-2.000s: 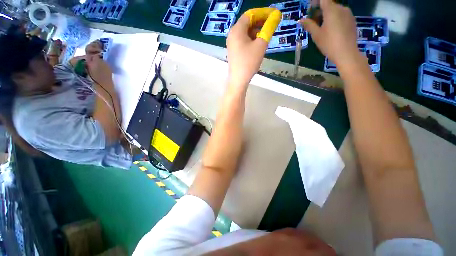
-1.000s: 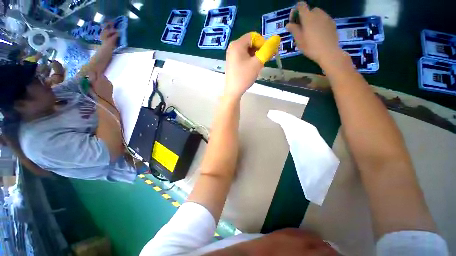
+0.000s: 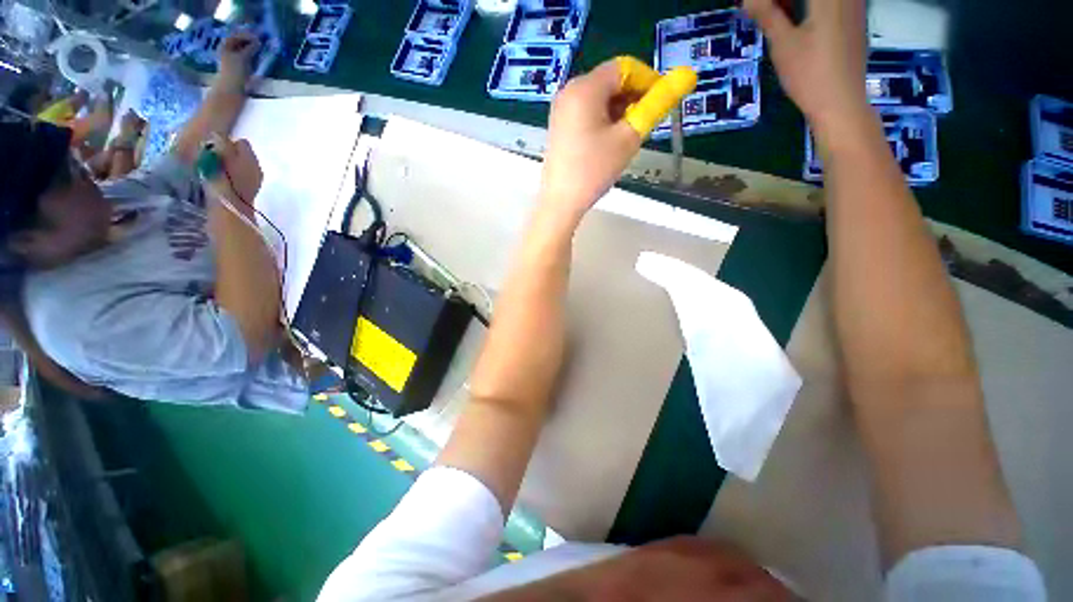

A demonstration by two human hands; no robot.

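My left hand (image 3: 598, 129), with yellow finger cots on two fingers, is over the belt's near edge, its fingertips close together. A thin greyish stick (image 3: 677, 147) shows just below them; whether the hand holds it is unclear. My right hand (image 3: 824, 65) is at the top edge over the belt, its fingertips partly cut off; I cannot tell if they hold anything. A pair of light-blue cases (image 3: 714, 98) with black, white and silver parts lies between my hands. Another pair (image 3: 900, 147) lies beyond my right wrist, partly hidden by it.
More blue cases (image 3: 530, 71) lie along the dark green belt. A black box with a yellow label (image 3: 386, 353), cables and dark-handled pliers (image 3: 362, 206) sits on the bench left. A loose white sheet (image 3: 735, 370) lies between my forearms. A person (image 3: 141, 265) sits left, one arm towards the belt.
My right hand has moved up to the picture's top edge, away from the cases between my hands. My left hand has shifted slightly right and up since a second ago. The neighbour's arm now reaches to the belt.
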